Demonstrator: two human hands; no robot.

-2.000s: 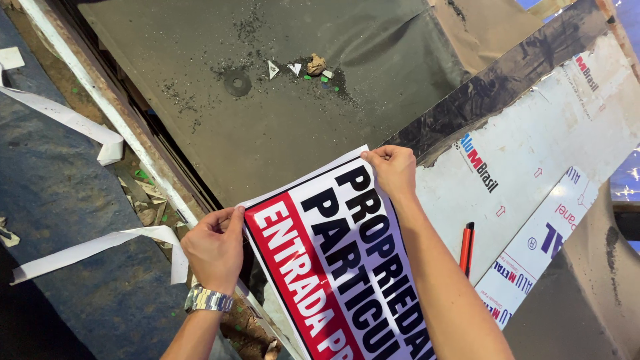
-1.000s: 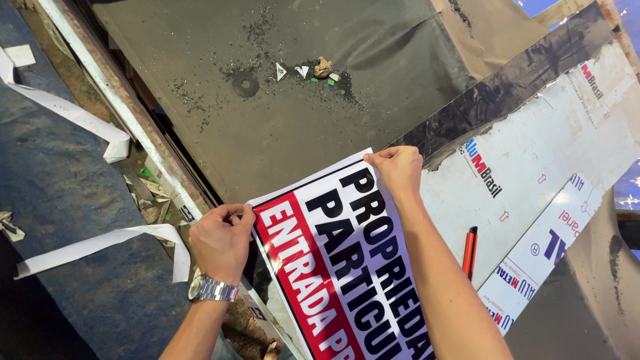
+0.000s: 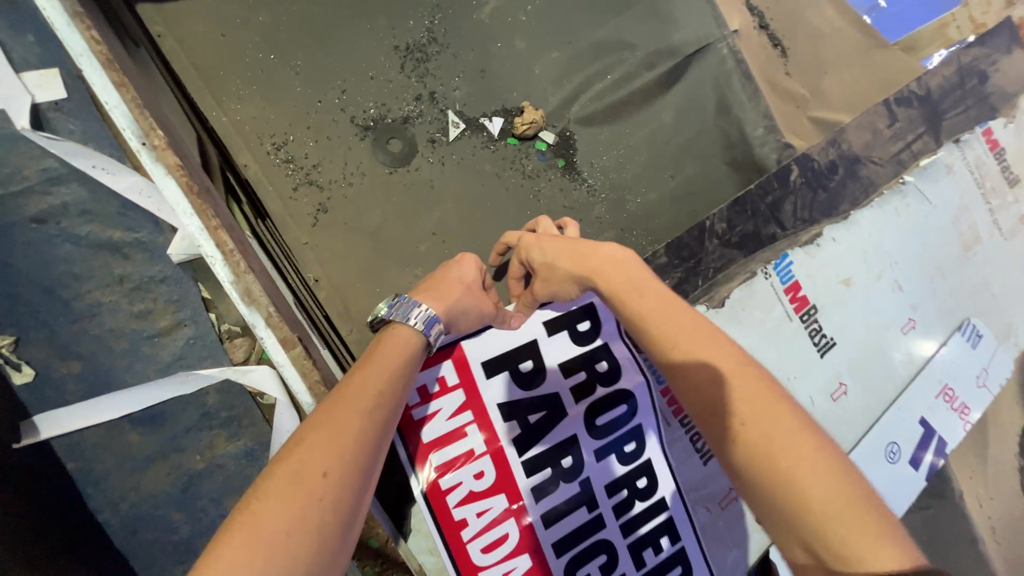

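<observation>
A printed sheet [image 3: 524,448] in red, white and black, bearing large lettering, lies slanted at the bottom centre, over a white composite panel [image 3: 848,304]. My left hand [image 3: 464,296], with a metal-band watch [image 3: 406,317] on the wrist, pinches the sheet's top edge. Right beside it, my right hand [image 3: 552,260] has thumb and index at the same edge, its other fingers curled above. The two thumbs nearly meet. A small dark thing shows between the hands; what it is I cannot tell. My right forearm hides part of the sheet's right side.
Beyond the hands, a dark sheet surface [image 3: 480,184] carries black grit, a flat dark ring [image 3: 394,145], a crumpled tan lump [image 3: 528,121] and small white and green scraps. A rusty metal edge [image 3: 184,184] runs along the left, with white strips [image 3: 160,400] beyond it. A panel offcut [image 3: 920,416] lies right.
My hands were apart at the sheet's two top corners; now they are together at the middle of its top edge. The red-and-black tool seen on the panel earlier is out of sight.
</observation>
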